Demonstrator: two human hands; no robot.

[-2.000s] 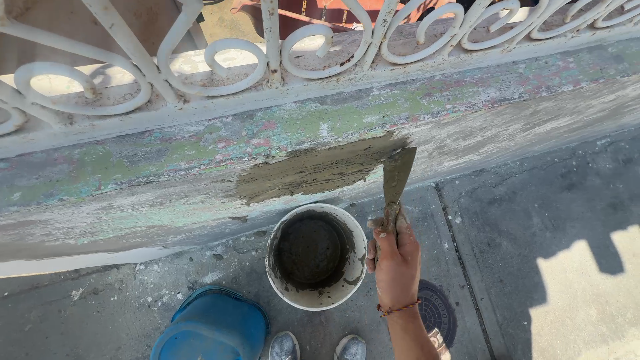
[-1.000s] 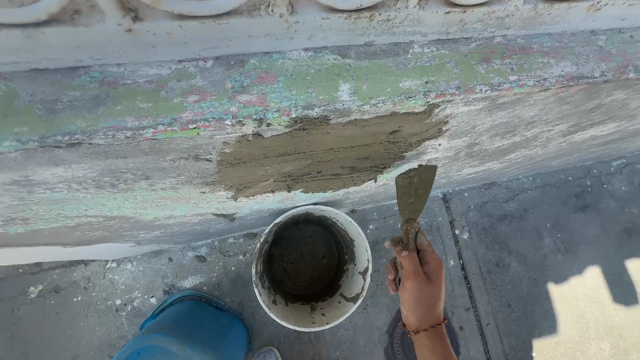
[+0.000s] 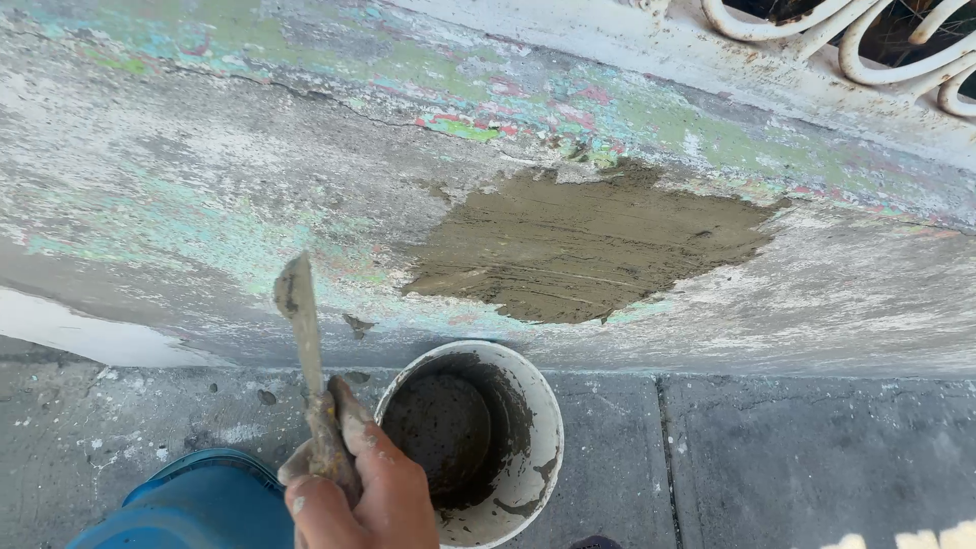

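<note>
My right hand [image 3: 370, 476], spotted with mortar, grips the handle of a putty knife [image 3: 305, 328]. Its blade points up in front of the low wall, left of the mortar patch, with a dab of grey mortar near the tip. Whether the blade touches the wall I cannot tell. Wet mortar [image 3: 595, 240] covers a rough-edged patch on the wall face [image 3: 191, 168], which has peeling green, pink and turquoise paint. Just right of my hand stands a white bucket [image 3: 543, 457], smeared inside, with dark wet mortar [image 3: 438, 431] in it. My left hand is out of view.
A blue plastic container [image 3: 206, 507] stands on the concrete floor at lower left. White scrolled metal railing [image 3: 808, 30] tops the wall at upper right. A joint [image 3: 669, 457] runs through the floor right of the bucket. A shoe tip [image 3: 595, 543] shows at the bottom edge.
My right hand has moved with the putty knife from the right side of the bucket to its left. The view has shifted and come closer to the wall.
</note>
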